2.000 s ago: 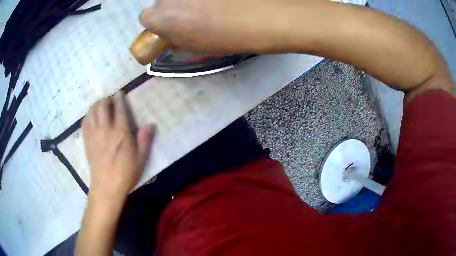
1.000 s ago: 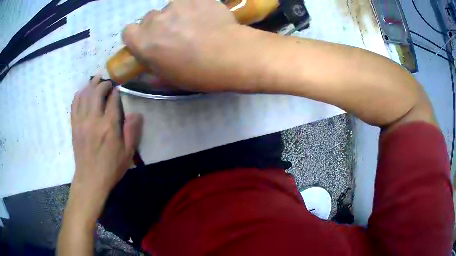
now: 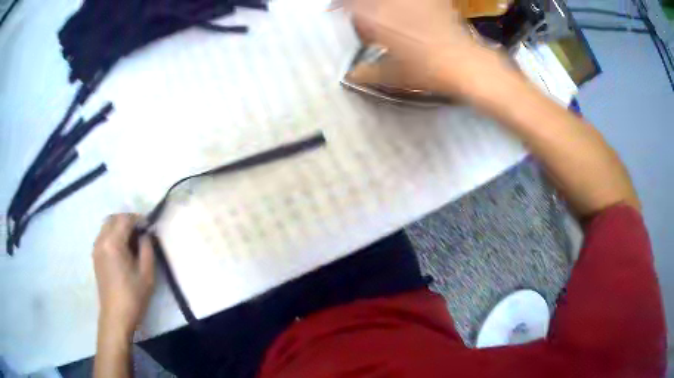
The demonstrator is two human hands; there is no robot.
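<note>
A dark fabric strip pair (image 3: 270,153) lies on the white table cover. One arm runs to the right and bends up slightly near its left part; the other runs down to the table's front edge. My left hand (image 3: 124,247) holds the corner where the arms meet, its fingers closed on it. My right hand (image 3: 414,44), blurred, is on the steam iron (image 3: 399,94) at the upper right, apart from the strips. The hand covers most of the iron and its handle.
A large pile of dark strips (image 3: 133,33) lies at the far left, with a smaller bundle (image 3: 55,173) nearer. The iron rest (image 3: 573,63) is at the right end. A round white base (image 3: 515,317) stands on the speckled floor.
The iron in my right hand has moved right, away from my left hand. My left hand now grips the corner of the strips, and the long arm lies uncovered.
</note>
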